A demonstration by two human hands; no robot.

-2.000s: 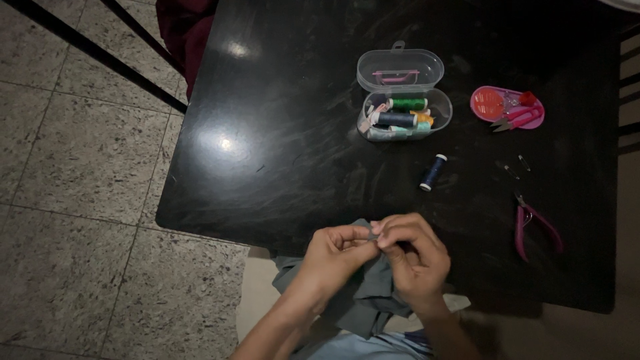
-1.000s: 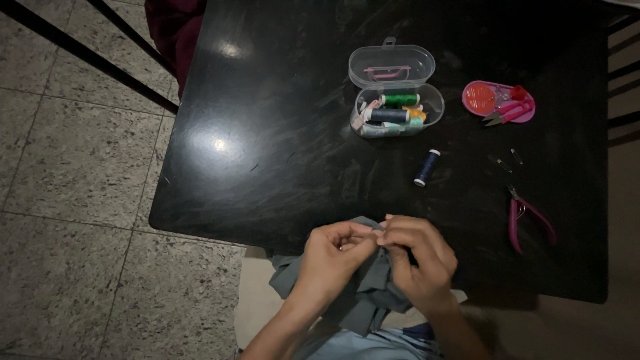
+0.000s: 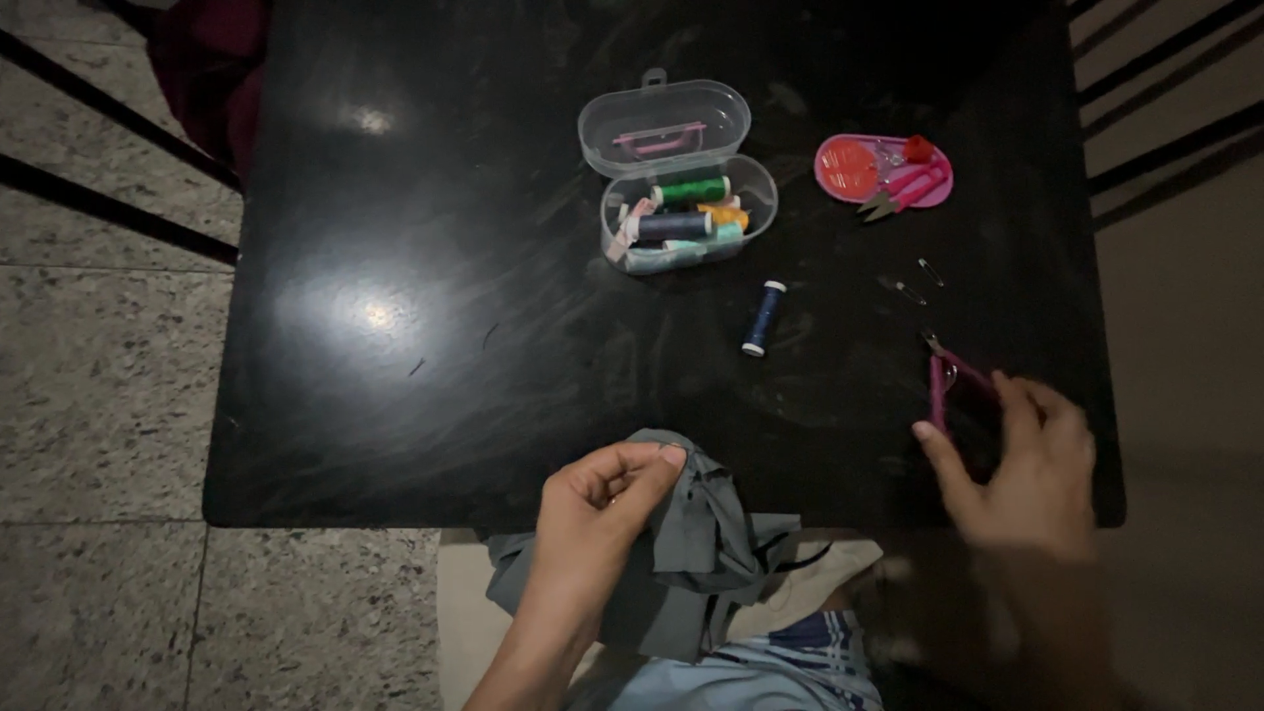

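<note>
My left hand (image 3: 602, 494) pinches a fold of grey cloth (image 3: 696, 513) between thumb and fingertips at the table's front edge; the rest of the cloth hangs over my lap. On the right, my right hand (image 3: 1027, 464) is spread around the handles of pink-handled nippers (image 3: 938, 390), thumb at one handle and fingers at the other; the hand is slightly blurred and a firm grip does not show. The nippers lie on the black table with their jaws pointing away from me. A dark blue thread spool (image 3: 763, 319) lies between the hands, farther back.
Behind the spool stands an open clear plastic box (image 3: 765, 212) of thread spools. A pink sewing kit tray (image 3: 825, 188) with small snips (image 3: 904, 193) is at its right. Two safety pins (image 3: 930, 273) lie beyond the nippers. Thread scraps (image 3: 417, 366) are on the left. Chair bars flank the table.
My right hand has left the grey cloth and moved right to the nippers. My left hand still pinches the cloth. The view has shifted somewhat.
</note>
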